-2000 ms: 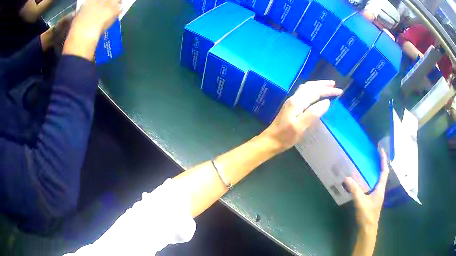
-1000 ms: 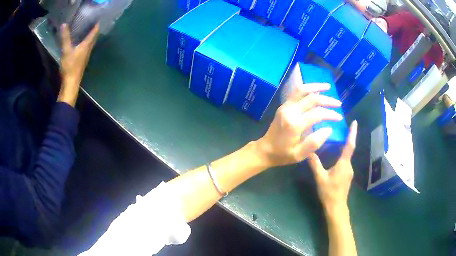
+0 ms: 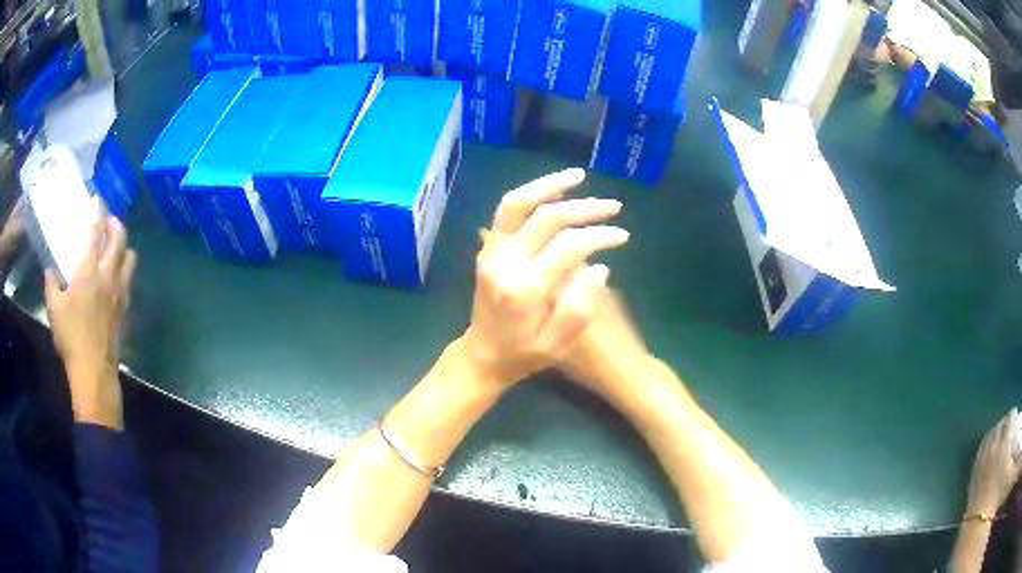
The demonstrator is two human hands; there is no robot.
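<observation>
My left hand [image 3: 538,269] is raised over the green table, fingers apart, holding nothing. My right hand [image 3: 594,336] is partly hidden behind it, the two hands close or touching; its fingers do not show clearly. A closed blue carton [image 3: 392,179] stands at the right end of a short row of closed cartons [image 3: 263,146], slightly angled, its white side facing right. An open carton [image 3: 801,213] stands to the right of my hands, its white flaps up.
A longer row of blue cartons, partly two high, stands at the back [image 3: 448,45]. The table edge [image 3: 280,442] curves in front. At left a neighbour's hand [image 3: 90,302] holds a white object [image 3: 58,213]. Another person's hand [image 3: 995,465] is at the right edge.
The carton I held now stands at the end of the short row, and my hands are off it. The view has turned right, so the cartons appear further left.
</observation>
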